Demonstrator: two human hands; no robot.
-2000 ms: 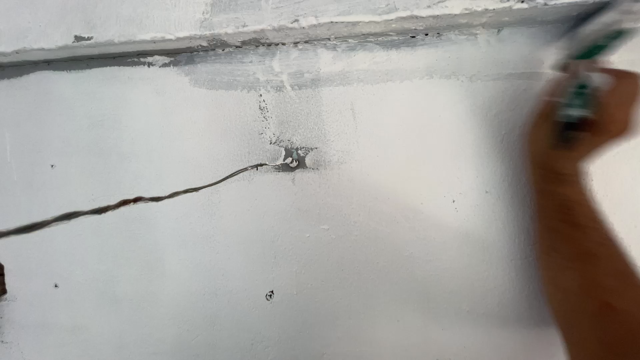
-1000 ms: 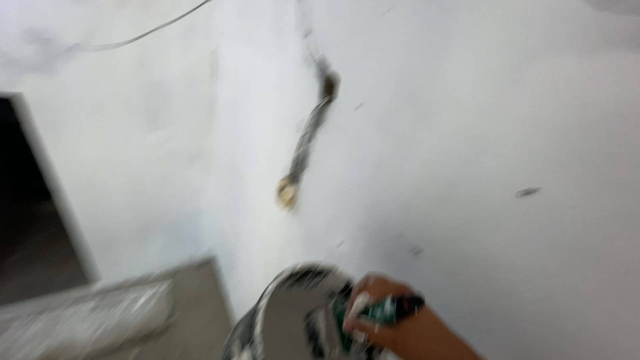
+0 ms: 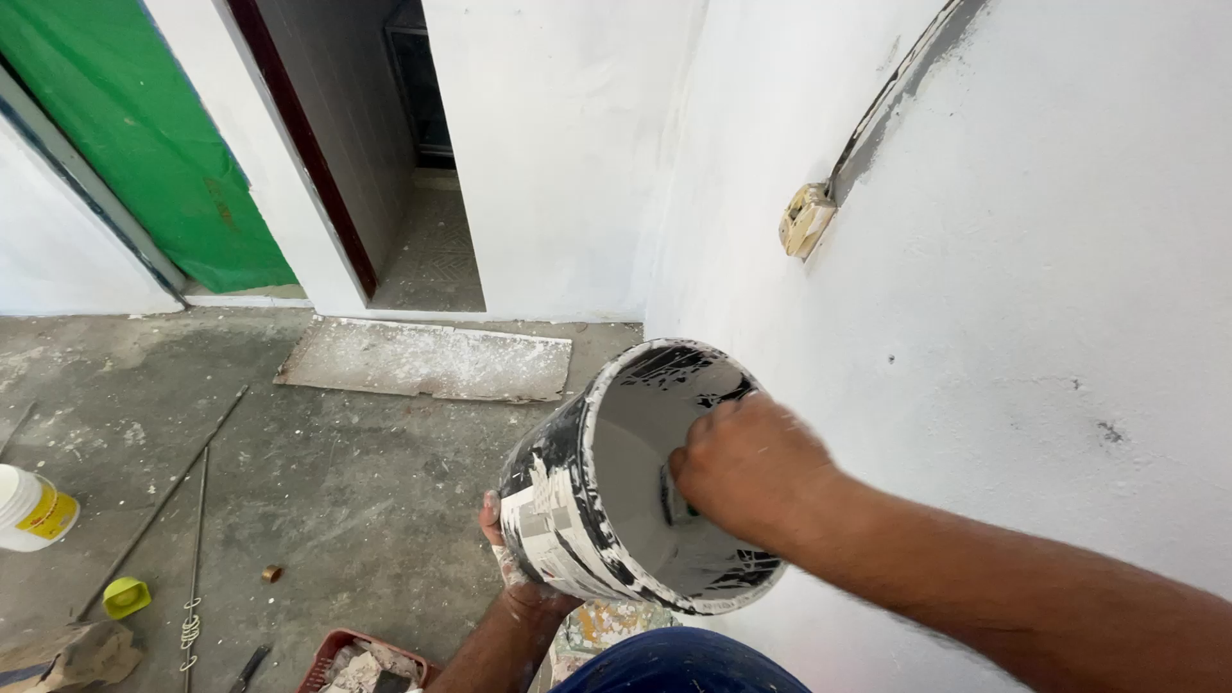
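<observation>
A black plastic bucket, smeared with white paint, is tilted below the camera with whitish-grey paint or filler inside. My left hand holds it from beneath at its left side, the palm mostly hidden behind it. My right hand reaches in over the right rim, closed on a tool whose dark edge shows below the fingers; the rest is hidden. To the right rises the white wall, with a cream electrical fitting and a dark cable in a grey patched strip above it.
A paint-spattered board lies on the concrete floor by a doorway. On the left are a white bucket, metal rods and a yellow-green cup. A red basket of debris stands at the bottom, beside a paint-stained surface.
The view has swung from the upper wall down to the bucket and floor. My right hand, with its green-handled tool, was up at the wall and is now inside the bucket.
</observation>
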